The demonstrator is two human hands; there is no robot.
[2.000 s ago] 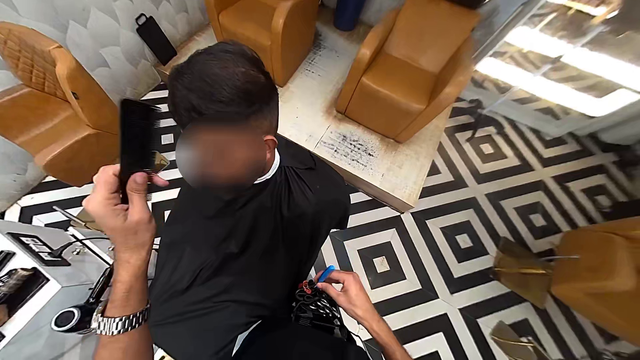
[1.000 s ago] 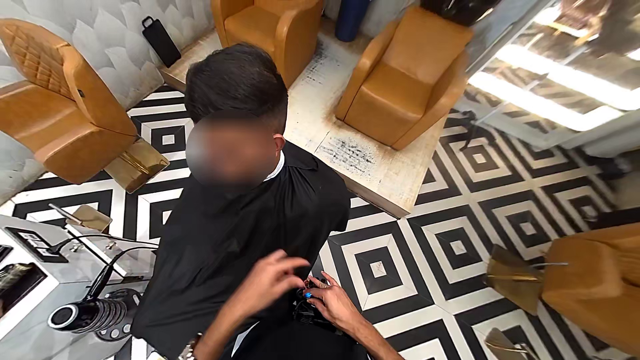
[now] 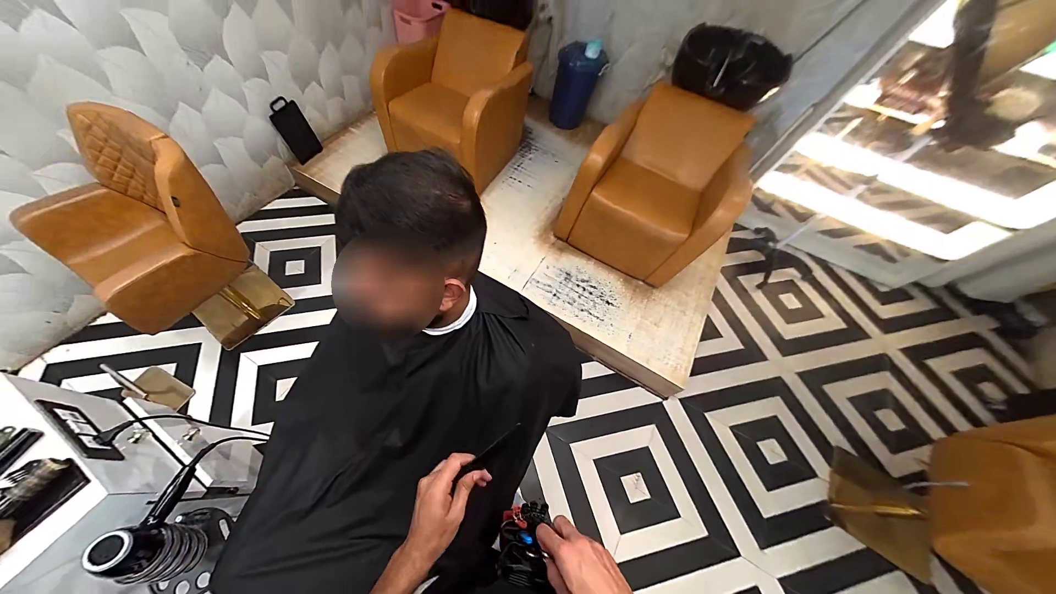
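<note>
A seated person in a black barber cape (image 3: 371,429) with a white neck strip (image 3: 455,318) fills the middle of the view, dark hair (image 3: 412,194) on top. My left hand (image 3: 439,505), low in front of the cape, holds a thin black comb (image 3: 499,445) that points up and right. Beside it, my right hand (image 3: 573,554) is at a dark cluster of tools (image 3: 528,524) with red and blue parts. Its fingertips are partly hidden there, so its grip is unclear.
A hair dryer (image 3: 124,551) hangs at a white counter (image 3: 49,540) on the lower left, cords above it. Tan salon chairs (image 3: 144,239) stand around. Behind the person is a raised platform (image 3: 610,330) with wash chairs (image 3: 660,198) and a blue bin (image 3: 577,82).
My left hand, raised beside the person's face with a broad dark tool two seconds ago, has come down near my right hand and now holds the thin comb. My right hand stays low.
</note>
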